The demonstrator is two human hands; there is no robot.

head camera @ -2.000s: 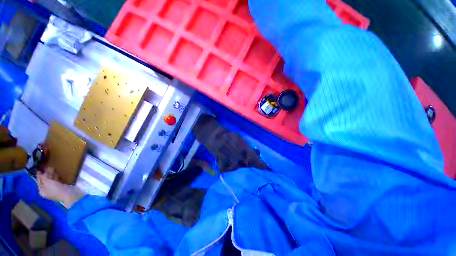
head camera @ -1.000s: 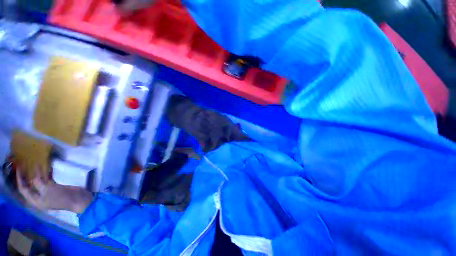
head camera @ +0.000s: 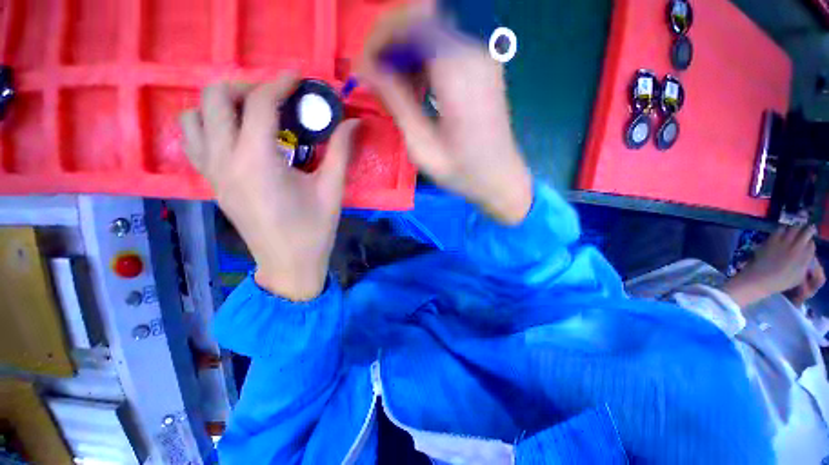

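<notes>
My left hand [head camera: 273, 168] holds an opened round device over the red foam tray [head camera: 186, 80]. The device's black rear shell [head camera: 315, 113] has a white round centre and faces up. Its other half, with yellow and silver parts, shows partly below the shell, between my thumb and fingers. My right hand [head camera: 454, 109] is blurred, just to the right of the device. A thin blue stick shows at its fingertips, its tip [head camera: 350, 86] close to the shell; I cannot tell if it touches.
The machine with its red button [head camera: 128, 265] and gold plates [head camera: 32, 300] is at the left. A white ring [head camera: 502, 44] lies on the green bench [head camera: 554, 100]. A red foam pad [head camera: 718, 82] at the right holds several opened devices. Another person's hands [head camera: 782, 263] are at the far right.
The view has swung right. My left hand has left the gold plate on the machine and now holds a device over the tray. My right hand has come into view with the blue stick.
</notes>
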